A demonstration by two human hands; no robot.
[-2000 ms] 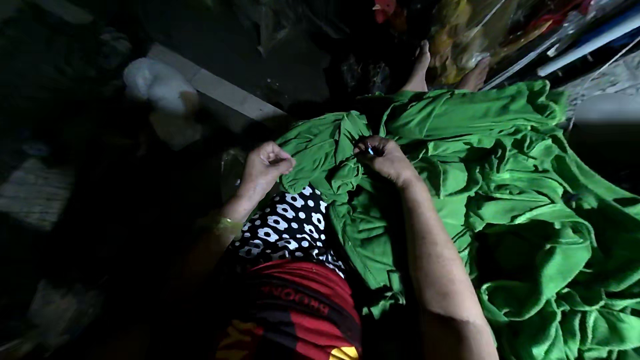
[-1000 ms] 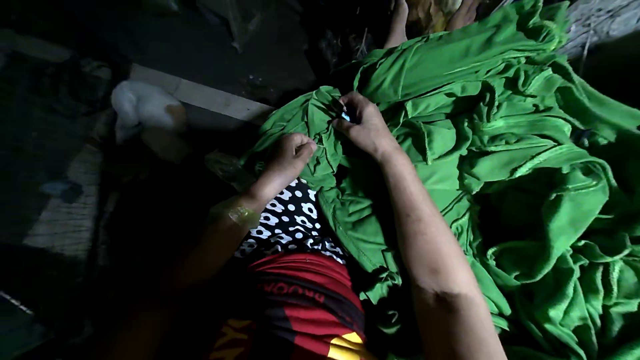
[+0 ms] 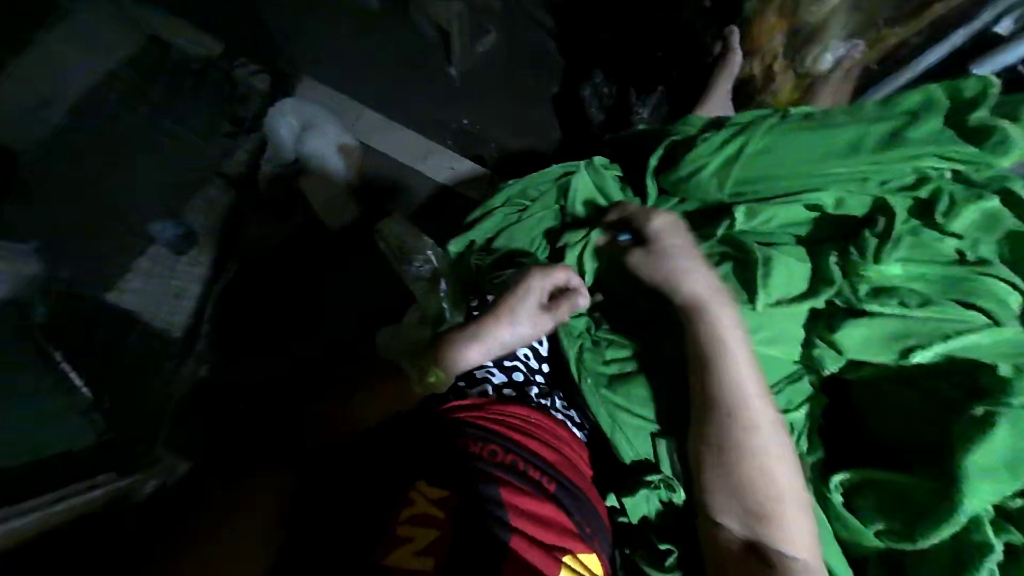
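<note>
Green fabric (image 3: 768,320) lies in loose folds over my lap and spreads out to the right. Just over its near edge is my left hand (image 3: 544,300), thumb and fingers pinched together at the cloth; whether it grips the fabric is unclear. My right hand (image 3: 660,248) is a little higher and to the right, blurred, its fingers curled around a small dark object with a blue part (image 3: 625,238), too unclear to name. Black-and-white patterned cloth (image 3: 520,372) shows below my left hand, above the red and black shirt.
Bare feet (image 3: 724,76) stick out past the far edge of the fabric. A white, rounded thing (image 3: 308,136) is at the upper left by a pale strip (image 3: 408,148) on the dark floor. Clear plastic (image 3: 420,264) lies left of the fabric. Pale rods (image 3: 944,48) are at the upper right.
My hands were close together at the cloth one second ago; the right hand now stands farther to the right of the left one. The view has shifted.
</note>
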